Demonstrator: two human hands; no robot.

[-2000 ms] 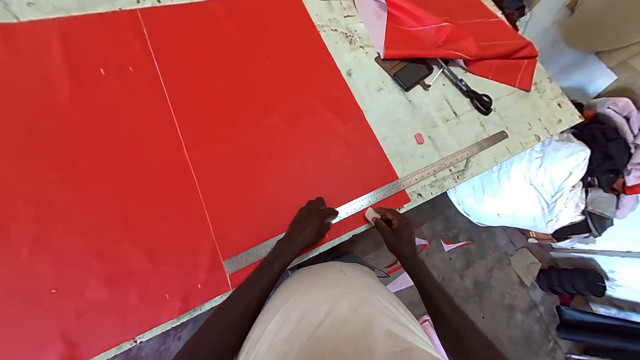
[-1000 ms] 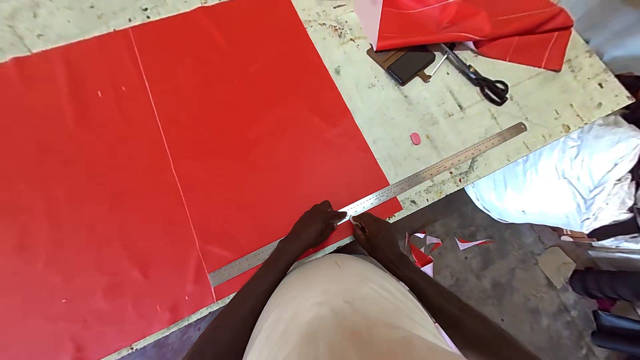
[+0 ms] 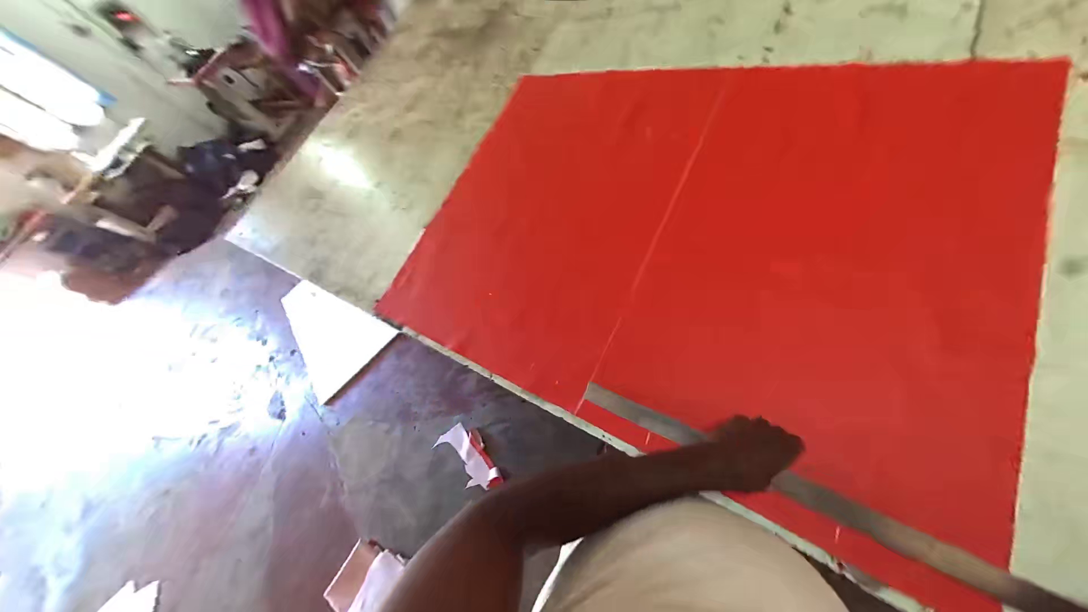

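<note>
A large piece of red fabric (image 3: 816, 255) lies flat on the worn table, with a pale chalk line running across it. Along its near edge lies a long metal ruler (image 3: 884, 527), its left end close to the foot of the chalk line. My left hand (image 3: 752, 453) rests on the middle part of the ruler, its fingers blurred and bunched together. Whether it grips the ruler or only presses on it is hard to tell. My right hand is outside the view.
The table's bare surface (image 3: 382, 161) shows left of the fabric. On the floor are a white board (image 3: 340, 336), fabric scraps (image 3: 472, 455) and a piece of pale material (image 3: 370, 578). Cluttered items (image 3: 221, 170) stand at the far left.
The view has swung far to the left. My right hand, earlier at the ruler beside the left, has gone out of view, as have the scissors and phone. My left hand remains at the ruler.
</note>
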